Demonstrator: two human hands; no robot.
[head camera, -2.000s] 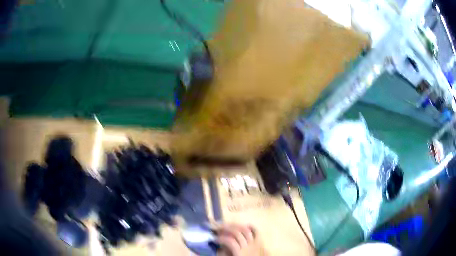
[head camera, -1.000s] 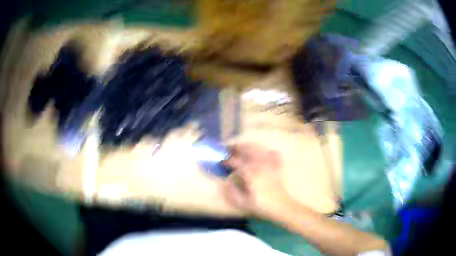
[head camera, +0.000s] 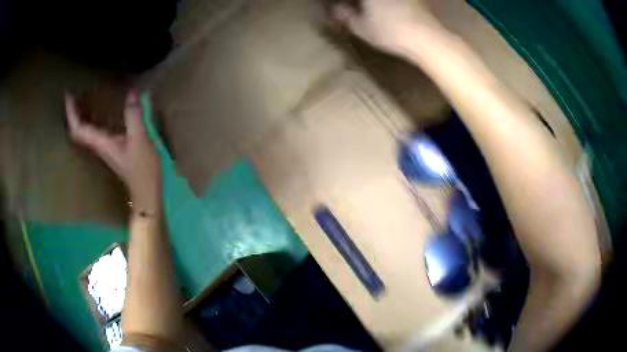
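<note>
A large brown carton with wide flaps fills the upper left and centre, blurred, with a very dark area at its top left. My left hand is at its left part, thumb and fingers spread against the cardboard; whether it grips a flap is unclear. My right hand reaches to the top centre, fingertips at the cardboard; its hold is blurred. Shiny round black covers lie on the flattened cardboard at the right, partly beside my right forearm.
A dark narrow strip lies on the cardboard. A lower open carton with dark contents stands near my lap. A small box with white contents is at the lower left. Small black parts lie at the lower right. Green floor shows between the cartons.
The view has swung left to the large carton. My right hand has moved from the bench's front area to the carton. My left hand has come into view.
</note>
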